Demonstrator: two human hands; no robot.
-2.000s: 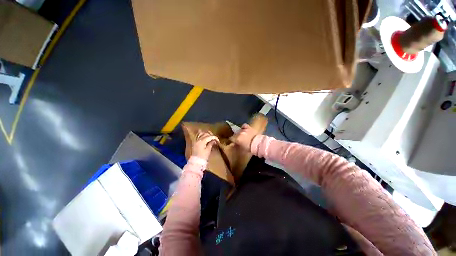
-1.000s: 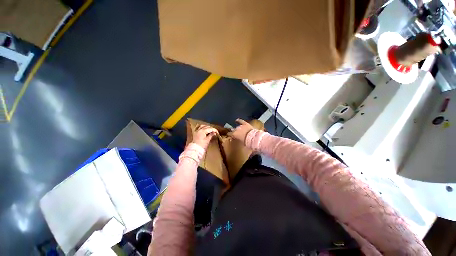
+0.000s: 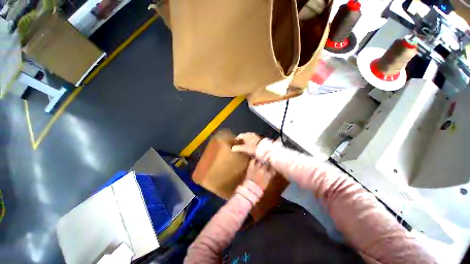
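Observation:
A part-sewn brown bag body (image 3: pixel 219 167) lies at my lap, above the black apron, somewhat blurred. My right hand (image 3: pixel 248 143) is on its upper right part, with the thumb over the brown surface. My left hand (image 3: pixel 260 174) is just below my right hand and rests on or grips the lower right part of the piece; its fingertips are partly hidden, so its grip is unclear. The sleeves are pink and quilted.
Large brown tote bags (image 3: pixel 227 49) stand at the top on the white table edge. A white sewing machine (image 3: pixel 407 134) and thread cones (image 3: pixel 392 64) are at right. A blue bin (image 3: pixel 153 201) with a white board (image 3: pixel 105 219) is at lower left. A black cable (image 3: pixel 284 121) hangs at the table edge.
The bag body has turned from a folded, open V shape to a flatter panel. My left hand has moved right, below my right hand. The view has shifted, showing more of the tote bags' openings.

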